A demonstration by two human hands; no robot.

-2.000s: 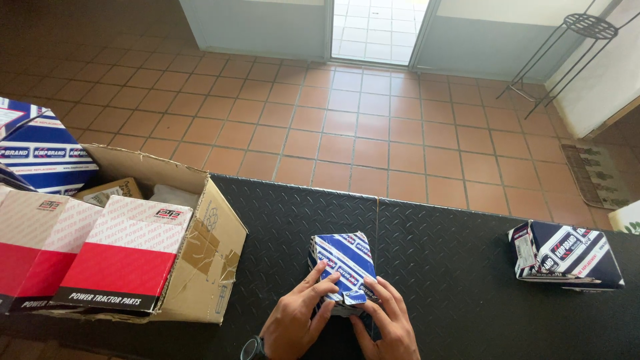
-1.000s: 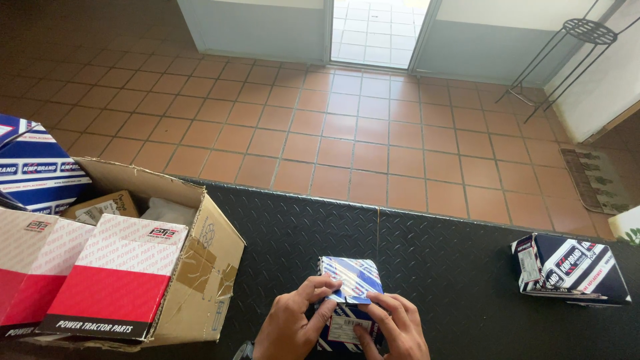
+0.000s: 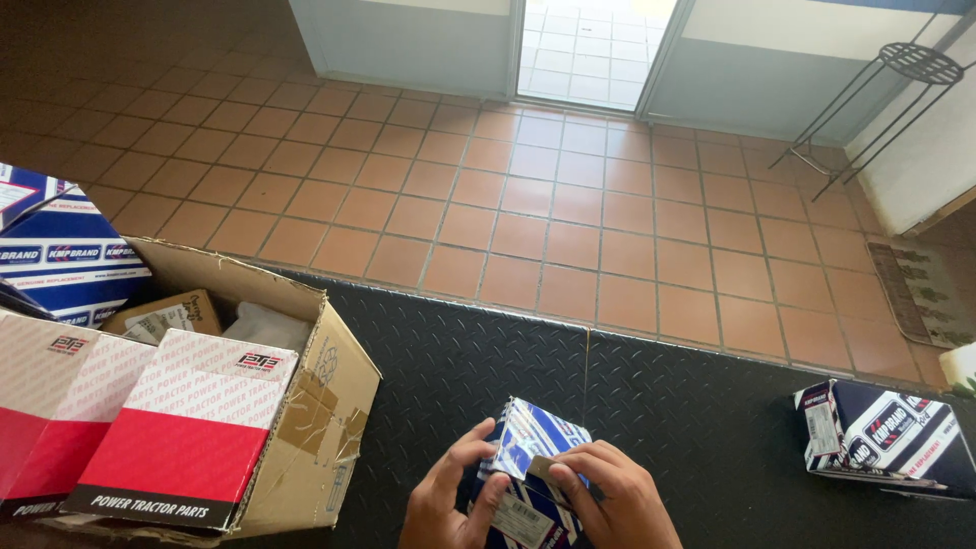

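A small blue and white cardboard box (image 3: 549,427) stands on the black diamond-plate bench top (image 3: 450,366), low in the middle of the view. Its labelled side faces me. My left hand (image 3: 457,492) holds the box at its left edge, with the thumb on the front near the label. The fingers and thumb of my right hand (image 3: 610,488) pinch a grey-brown cardboard flap (image 3: 543,469) at the top front edge. The inside of the box cannot be seen.
An open carton (image 3: 335,427) at left holds red and white boxes (image 3: 183,427), a large blue and white box (image 3: 69,252) and a small brown box (image 3: 171,313). Another blue and white box (image 3: 892,435) lies at right. Tiled floor lies beyond the bench's far edge.
The small box has turned so its labelled side shows, where two seconds ago it did not. A flap at its top front edge is now lifted between my right fingers.
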